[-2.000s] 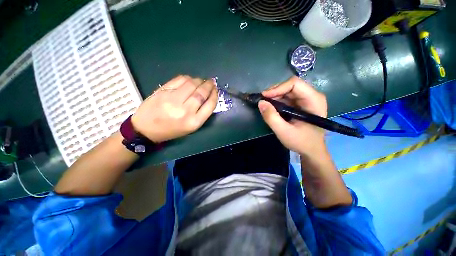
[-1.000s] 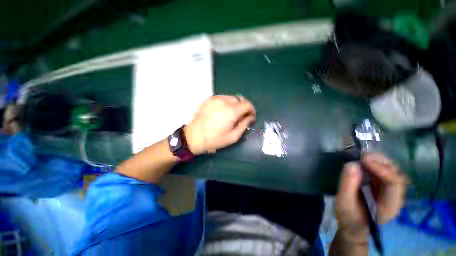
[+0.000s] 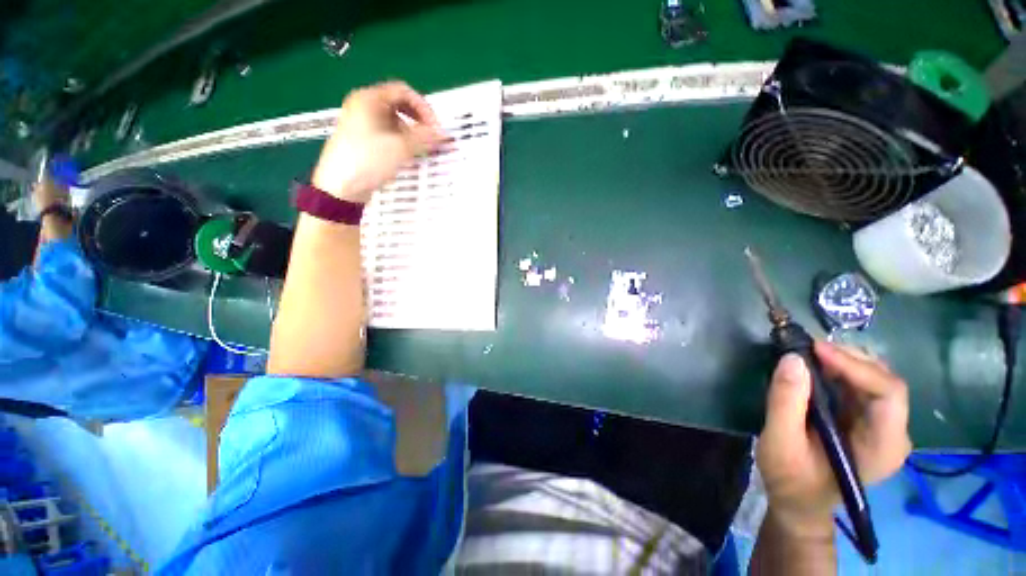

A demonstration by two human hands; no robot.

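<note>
My left hand (image 3: pixel 383 141) is over the upper part of the white component sheet (image 3: pixel 461 259), fingertips bent down at its marked rows. Whether the fingers pinch a part cannot be told. My right hand (image 3: pixel 833 428) holds the black soldering iron (image 3: pixel 827 416), its thin metal tip pointing up and away above the mat. The white-silver circuit board (image 3: pixel 630 306) lies flat on the dark green mat between the sheet and the iron. A few small gold and pale bits (image 3: pixel 538 270) lie left of the board.
A round-grille fan (image 3: pixel 827 163), a white tub of silvery shavings (image 3: pixel 934 236) and a wristwatch (image 3: pixel 845 302) stand at right. A green reel (image 3: pixel 223 244) and black round object (image 3: pixel 141 233) are at left. Beyond the pale rail (image 3: pixel 641 86) lie small assemblies (image 3: pixel 681 23). Another person's sleeve (image 3: pixel 68 326) shows far left.
My left hand has moved from beside the board up and left onto the sheet. My right hand has drawn the iron away from the board to the right. The view has shifted left.
</note>
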